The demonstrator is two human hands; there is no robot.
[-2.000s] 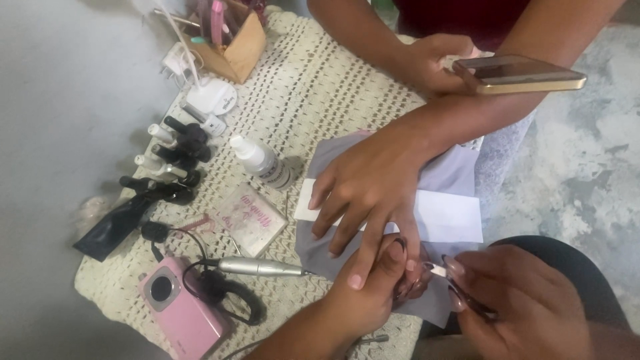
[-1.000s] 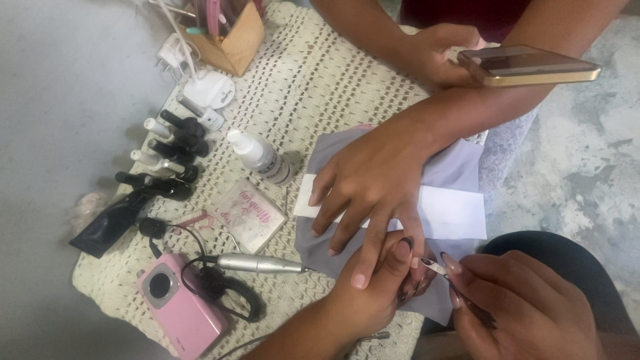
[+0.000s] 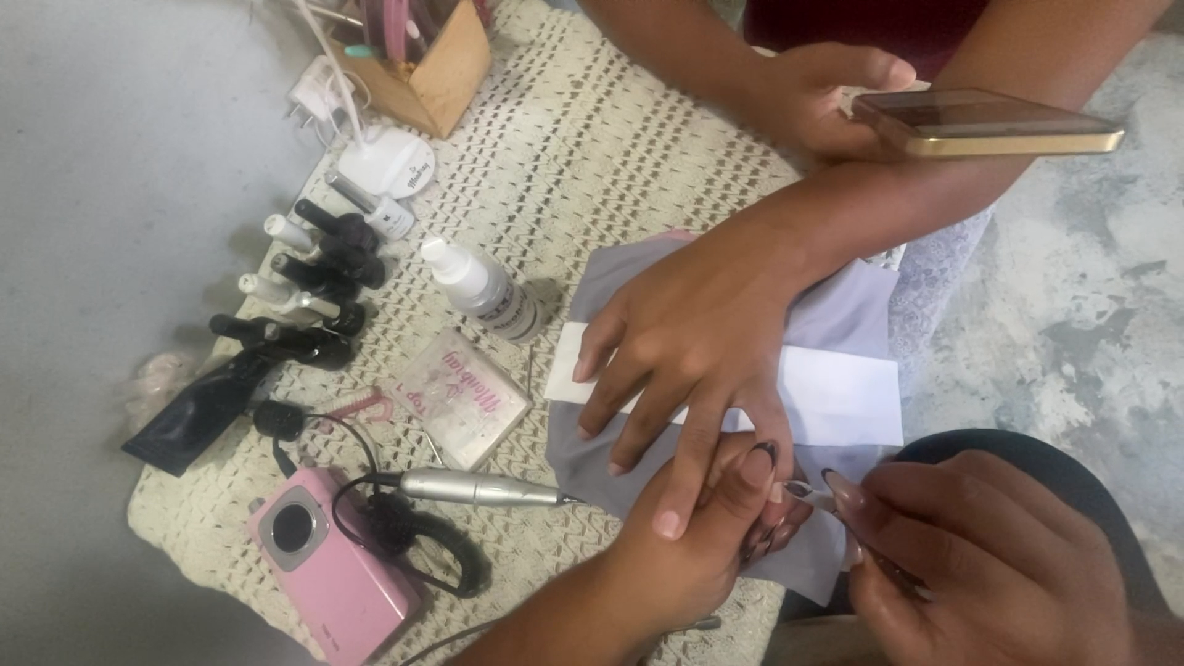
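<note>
My left hand [image 3: 689,546], at the lower middle, grips a finger of another person's hand [image 3: 712,324], its thumb beside the nail. That hand lies palm down, fingers spread, on a grey cloth [image 3: 592,462] and a white strip [image 3: 837,393]. At the lower right, my right hand [image 3: 990,546] pinches a slender metal manicure tool [image 3: 809,495], its tip at the nail of the held finger. The tool's far end is partly hidden by my fingers. The other person's second hand [image 3: 814,102] holds a phone [image 3: 990,125] above the forearm.
On the crocheted tablecloth [image 3: 518,139] are a pink nail drill unit [image 3: 338,573], its silver handpiece [image 3: 481,487], a white pump bottle [image 3: 486,291], a square case [image 3: 462,398], several nail polish bottles [image 3: 324,245], a black tube [image 3: 199,407], a white lamp base [image 3: 388,162] and a wooden box [image 3: 444,79].
</note>
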